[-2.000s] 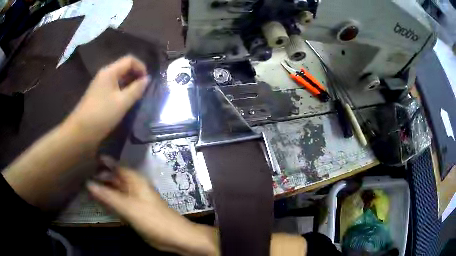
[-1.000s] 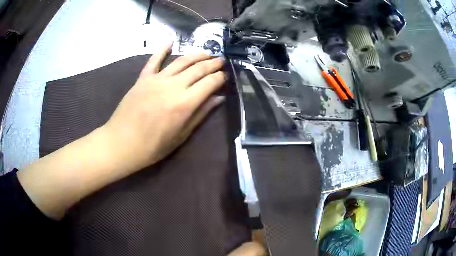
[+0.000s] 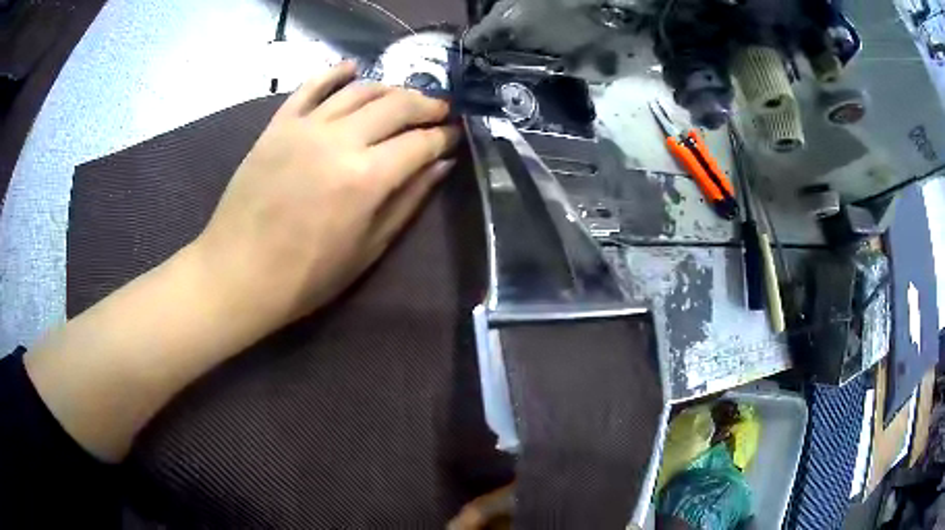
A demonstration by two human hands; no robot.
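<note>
A dark brown fabric panel (image 3: 311, 414) lies left of the metal folder (image 3: 554, 238). My left hand (image 3: 332, 186) lies flat on the panel, fingers spread a little, fingertips near the needle area. A brown strip (image 3: 580, 414) runs up into the folder's wide front frame. My right hand (image 3: 487, 509) is mostly hidden under the panel's edge at the bottom; only a small blurred part shows beside the strip. The sewing machine head (image 3: 881, 114) is at upper right. A round silvery part (image 3: 515, 101) shows under it.
Orange-handled snips (image 3: 700, 171), a dark-handled screwdriver (image 3: 751, 264) and a pale-handled tool (image 3: 771, 280) lie on the bed. A dark parts tray (image 3: 829, 321) is at the right. A white tub (image 3: 777, 445) with yellow and green bags stands below right.
The panel, earlier bunched at the left in both hands, now lies flat beside the folder under my left hand. My right hand has moved low, mostly out of sight. The view has shifted.
</note>
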